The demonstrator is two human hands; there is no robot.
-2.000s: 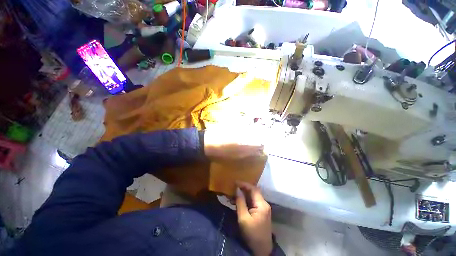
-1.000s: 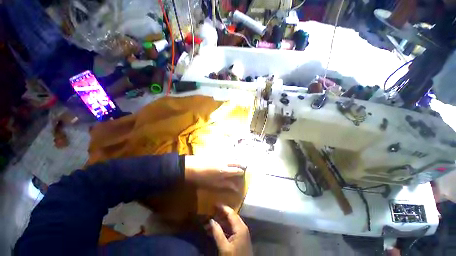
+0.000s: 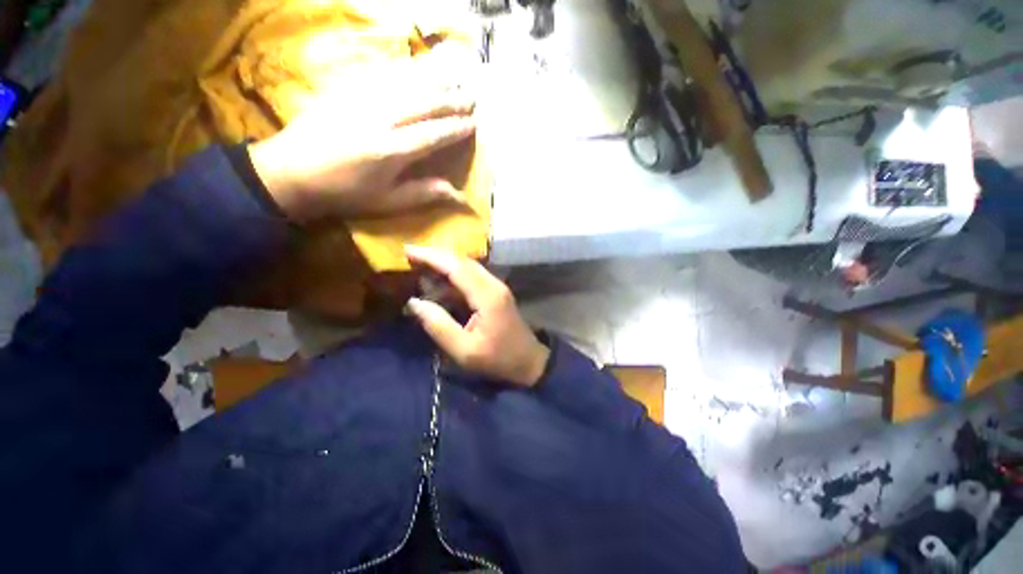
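Note:
The mustard-brown cloth (image 3: 123, 101) lies heaped at the upper left, with a flap at the table's front edge. My left hand (image 3: 365, 157) lies palm down on the cloth, fingers pointing right and thumb apart, partly lost in glare. My right hand (image 3: 482, 325) is below the flap, at the table's front edge. Its index fingertip is at the flap's lower edge and its thumb is apart below it; no cloth shows clearly pinched. Dark metal parts of the sewing machine (image 3: 541, 16) show at the top edge; the needle point cannot be made out.
Black-handled shears (image 3: 664, 132) and a tan-brown strip (image 3: 718, 101) lie under the machine arm. A dark control panel (image 3: 910, 183) is at the table's right end. A wooden stool (image 3: 906, 387) with a blue item (image 3: 951, 353) stands on the scrap-strewn floor at right. A phone corner (image 3: 9, 101) shows far left.
The view has tipped down, so the machine head has mostly left the top and the floor and stool show. My right thumb and index finger still sit near the flap's lower edge.

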